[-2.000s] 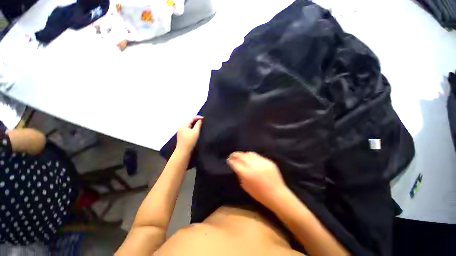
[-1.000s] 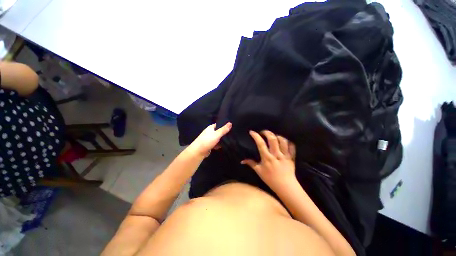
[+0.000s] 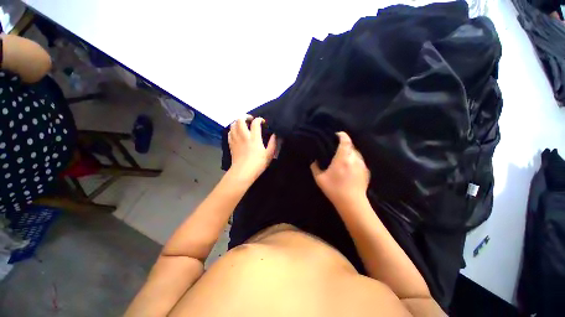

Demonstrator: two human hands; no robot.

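Observation:
A pile of black jackets (image 3: pixel 396 117) lies over the table edge in front of me, shiny wrinkled lining on its right part and stepped edges at its upper left. A small white label (image 3: pixel 473 189) shows on the lining. My left hand (image 3: pixel 249 147) grips black cloth at the pile's left edge, near the table corner. My right hand (image 3: pixel 344 168) grips a bunched fold of the same cloth, thumb and fingers around it. Small thread snips (image 3: pixel 481 246) lie alone on the table, right of the pile.
The white table (image 3: pixel 186 49) runs to the upper left. A black garment heap (image 3: pixel 546 241) lies at the right edge, and dark cloth (image 3: pixel 542 46) at the upper right. A person in a polka-dot garment (image 3: pixel 31 136) is at left, by a wooden stool (image 3: pixel 105 167). A blue slipper (image 3: pixel 142 134) is on the floor.
My left hand has moved up along the pile's left edge. My right hand, earlier spread flat on the cloth, has moved up slightly and now grips a fold. The view has shifted right since the oldest frame.

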